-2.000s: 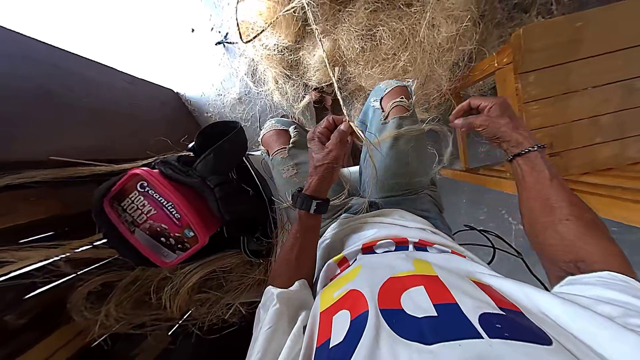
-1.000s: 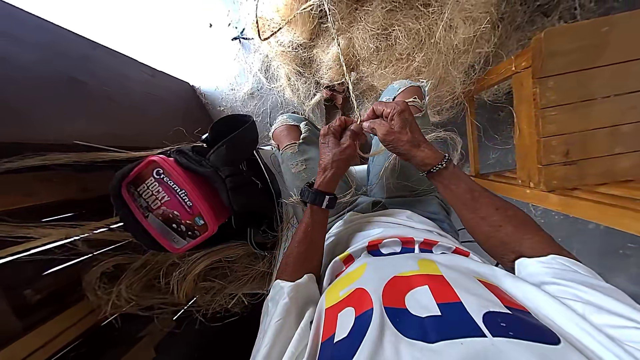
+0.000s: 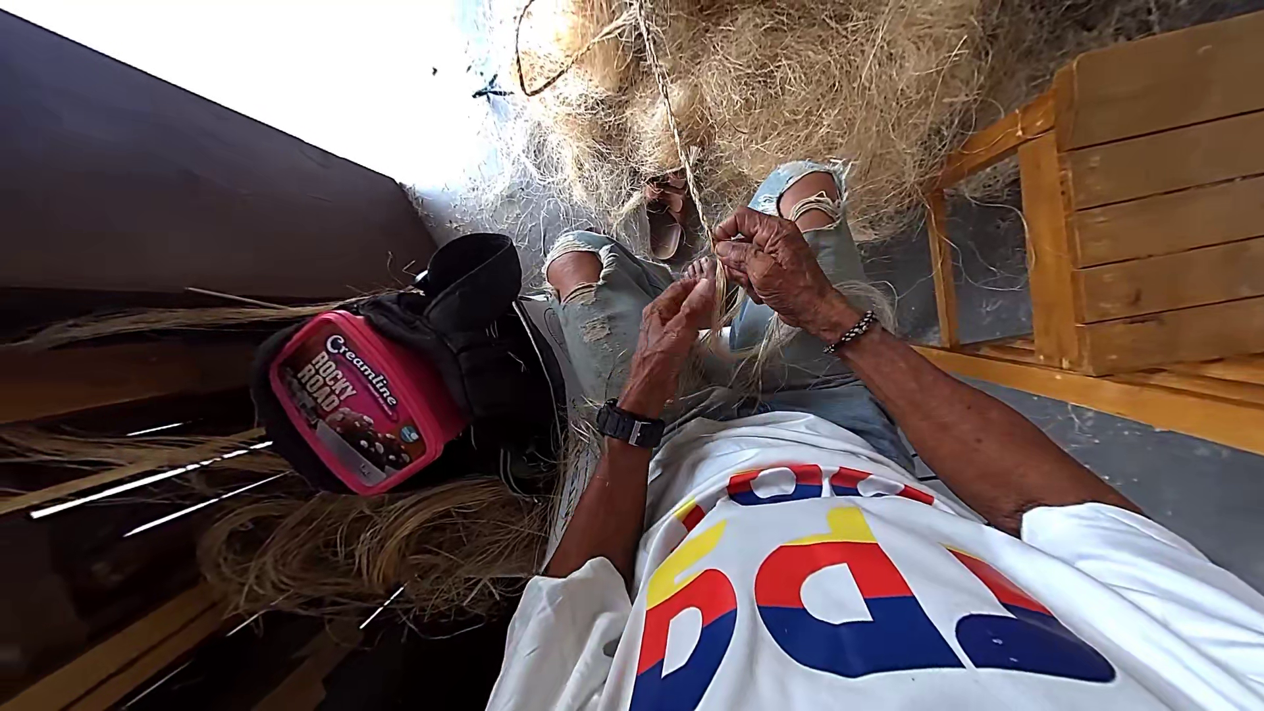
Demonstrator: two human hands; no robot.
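Observation:
A thin twisted rope of pale plant fibre [image 3: 671, 114] runs down from the top of the view to my hands, between my knees. My right hand [image 3: 775, 267], with a beaded bracelet at its wrist, pinches the lower end of the rope between thumb and fingers. Just left of it and a little lower, my left hand [image 3: 674, 331], with a black watch on its wrist, has its fingers close together against the loose strands; how firmly it holds them is partly hidden. Loose fibres [image 3: 755, 360] hang below both hands over my lap.
A large heap of tangled fibre [image 3: 790, 89] lies beyond my knees. At the left, a pink ice cream tub [image 3: 360, 403] rests in a black bag [image 3: 484, 346], above more fibre bundles [image 3: 385, 548]. A slatted wooden bench [image 3: 1165, 207] stands at the right.
Two seconds ago my right hand was off to the right, apart from the rope; it then came in to my left hand. Since then my left hand has shifted lower, below the right.

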